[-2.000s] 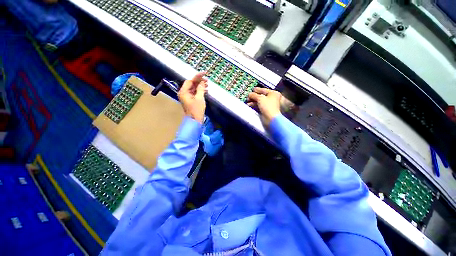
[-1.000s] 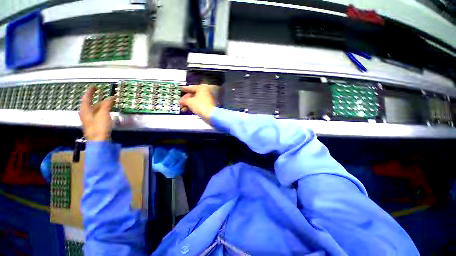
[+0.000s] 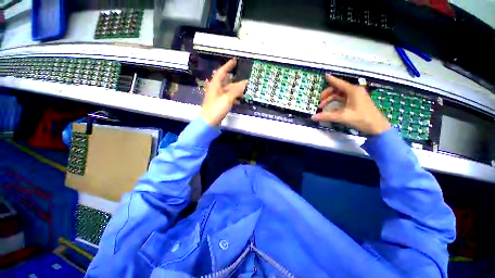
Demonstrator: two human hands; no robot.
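A green PCB panel with pale and brown parts (image 3: 286,87) lies flat in or on a black pallet (image 3: 239,106) on the conveyor. My left hand (image 3: 220,93) is at the panel's left edge, thumb and forefinger apart. My right hand (image 3: 353,104) is at its right edge, thumb and forefinger spread near the two right corners. Neither hand is closed round the panel; whether fingertips touch it I cannot tell. Another green panel (image 3: 407,117) sits in a pallet to the right, partly hidden by my right hand.
The incoming board row (image 3: 65,71) lies at left on the conveyor rail (image 3: 146,106). Behind are a blue bin (image 3: 49,20), a loose panel (image 3: 118,24) and a blue-handled tool (image 3: 408,61). Low left are a brown cardboard sheet (image 3: 116,160) and more panels (image 3: 91,222).
The panel between my hands has moved right, from the end of the board row onto the black pallet. Both hands have moved right with it. The view has shifted.
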